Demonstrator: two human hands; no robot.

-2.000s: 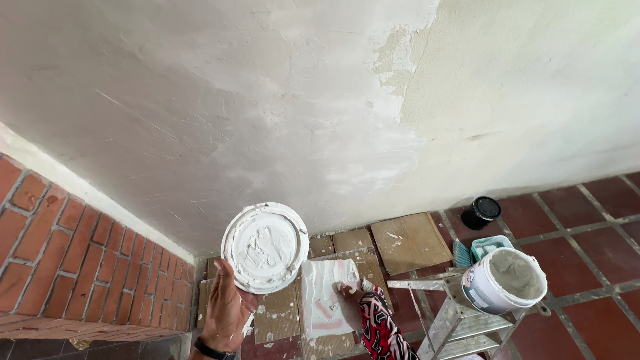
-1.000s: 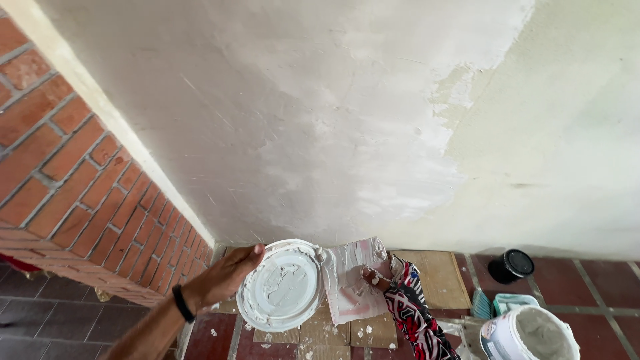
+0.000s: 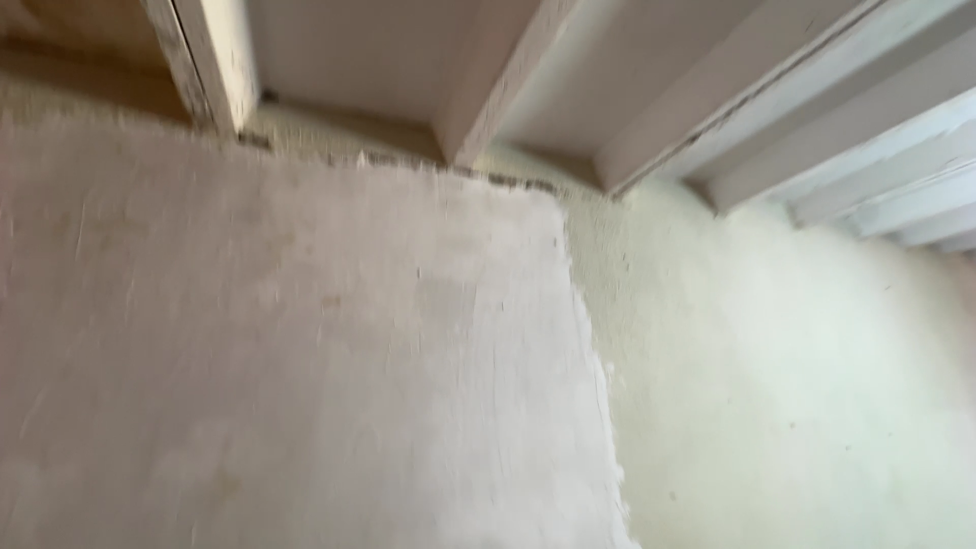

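Note:
Neither my left hand nor my right hand shows in the head view now, and what they hold is hidden. A coat of white filler covers the left and middle of the wall, with a ragged edge running down right of centre. Right of that edge lies pale green painted wall. Along the top of the filler coat is a narrow strip of rough, uncoated wall with dark marks. The picture is slightly blurred.
White ceiling beams meet the top of the wall and run toward the upper right. At the top left a brownish ceiling panel shows beside a cracked beam.
The view has swung up from the floor to the ceiling edge. Both hands, the white lid, the plastic sheet and the bucket have left the view.

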